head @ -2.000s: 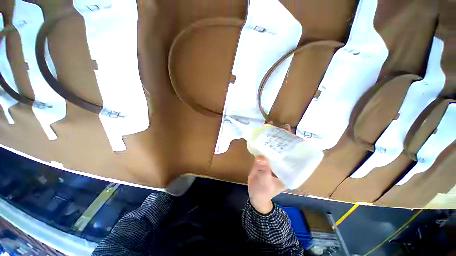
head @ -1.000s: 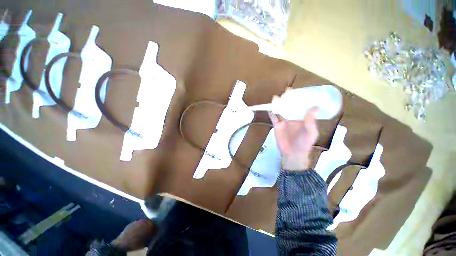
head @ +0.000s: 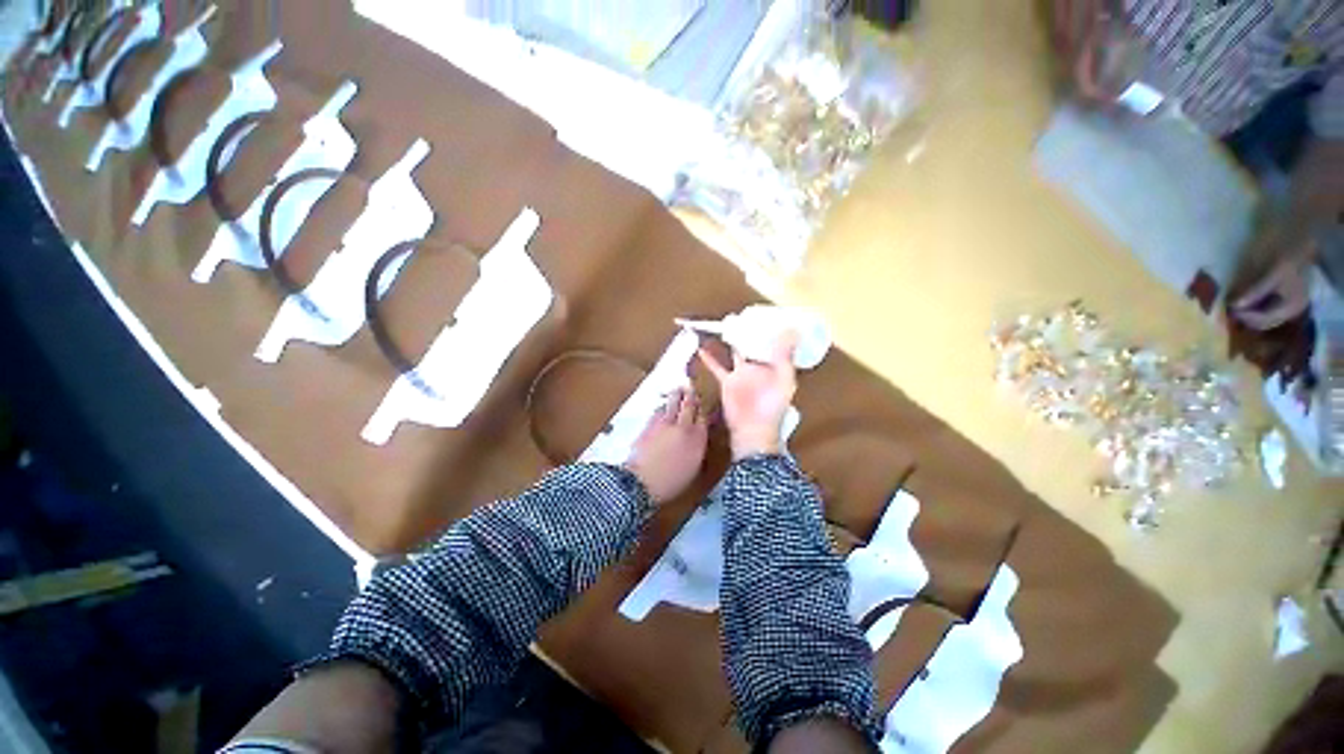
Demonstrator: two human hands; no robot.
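My right hand [head: 756, 395] holds the white glue bottle [head: 781, 333], its thin nozzle pointing left over the top end of a white piece [head: 644, 401]. My left hand [head: 672, 446] lies on that same piece, fingers spread, just left of my right hand; nothing shows in it. The white piece lies on a brown bag panel [head: 582, 317], with a thin brown handle loop [head: 534, 405] to its left. Whether the nozzle tip touches the piece cannot be told. My hands and sleeves hide parts of the pieces below.
More overlapped panels with white pieces [head: 479, 332] run to the upper left and lower right. A clear bag of metal fittings [head: 796, 125] lies beyond the panels. A heap of loose fittings [head: 1128, 405] lies on the tan table [head: 943, 265]. Another person's hand [head: 1271, 295] is at the right.
My left hand has come up from the near table edge onto the white piece. My right hand and the bottle have moved left relative to the panels. The view has shifted, showing another person.
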